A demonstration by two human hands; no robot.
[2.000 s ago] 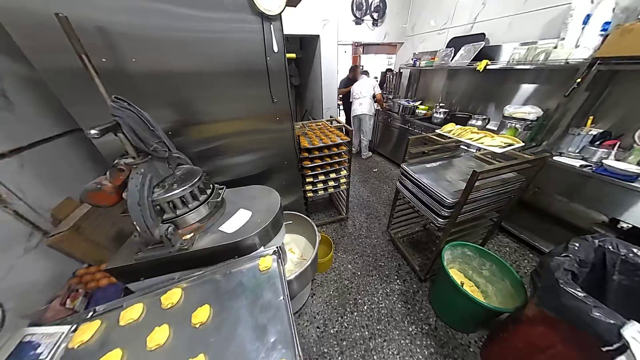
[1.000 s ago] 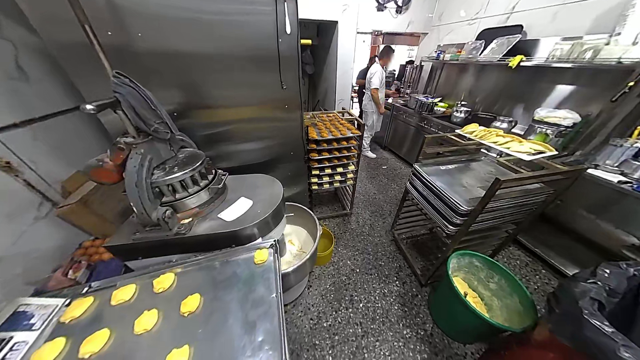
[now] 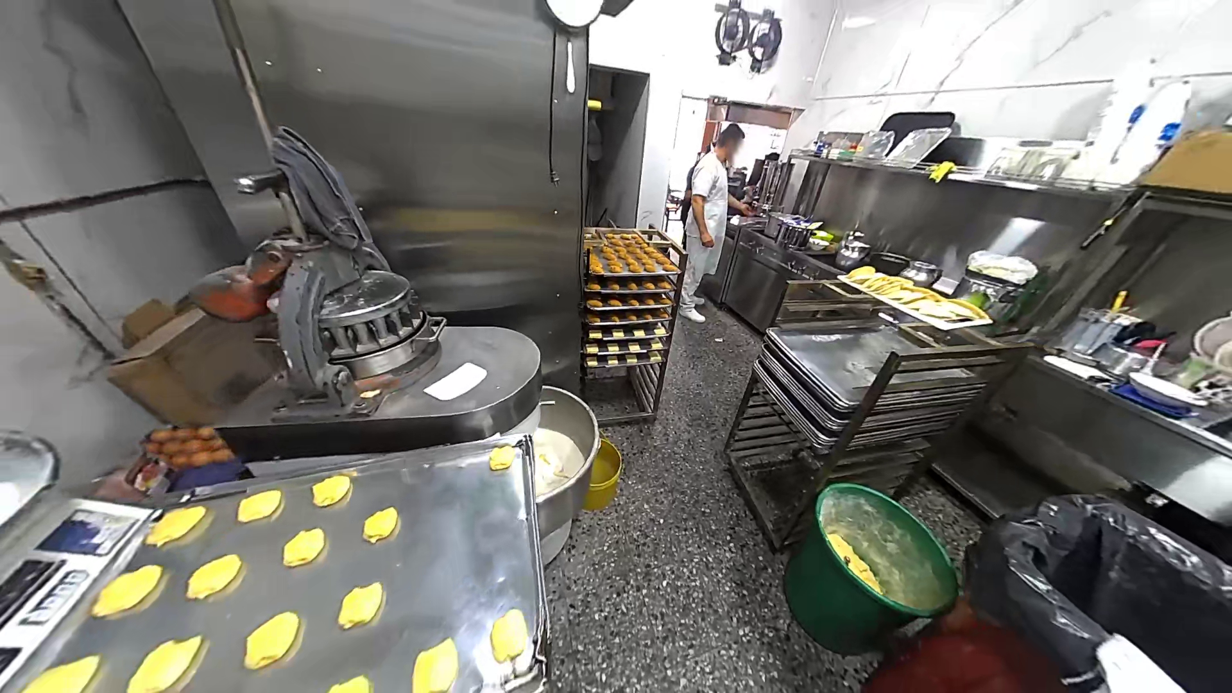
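Neither of my hands is in the head view. A metal baking tray (image 3: pixel 438 539) fills the lower left, with several flat yellow dough pieces (image 3: pixel 272 639) spread over it. Behind it a hand-lever dough divider (image 3: pixel 369 322) stands on a dark counter, a grey cloth (image 3: pixel 322 188) hanging from it. To the tray's right is a steel mixing bowl (image 3: pixel 577 433) with pale contents, and a yellow bucket (image 3: pixel 604 476) beside it. A green tub (image 3: pixel 818 587) holding yellow dough stands at the lower right.
A rack (image 3: pixel 664 371) bears trays of browned and pale pieces. Stacked trays (image 3: pixel 837 361) rest on a low rack at right. A bin with a black liner (image 3: pixel 1035 568) is at lower right. Farther back, a person in white (image 3: pixel 709 197) stands by the stove. Terrazzo floor (image 3: pixel 664 539) runs between.
The person in white has turned and now stands side-on by the stove; two seconds ago their back was partly turned and another person showed beside them. The view has shifted somewhat.
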